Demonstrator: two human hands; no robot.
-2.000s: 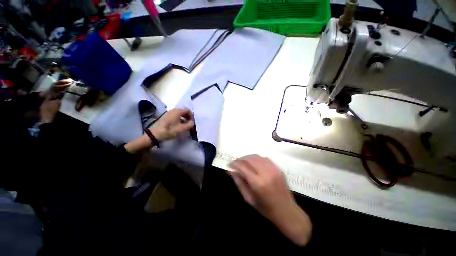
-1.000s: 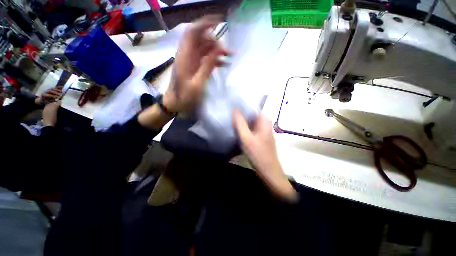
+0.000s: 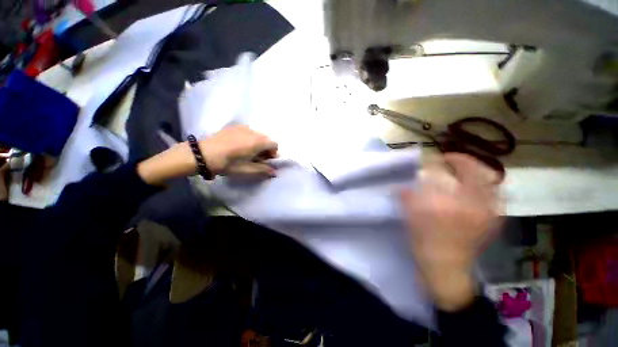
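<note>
A pale-backed cut panel is spread between my hands across the table's near edge and hangs over it. My left hand, with a dark bracelet at the wrist, pinches the panel at its left part. My right hand is blurred and holds the panel's right end, near the scissors' handles. A large black panel, face side up, lies left of and under the pale one. Further pale panels lie behind it at the left.
The sewing machine stands at the upper right, its presser foot over the lit plate. Scissors with dark red handles lie right of it. A blue bin stands at far left. A pink item lies in a tray below the table.
The view has shifted right. A black panel now lies face up at the left. My left hand has come down, my right hand has moved right, and the pale panel is stretched between them.
</note>
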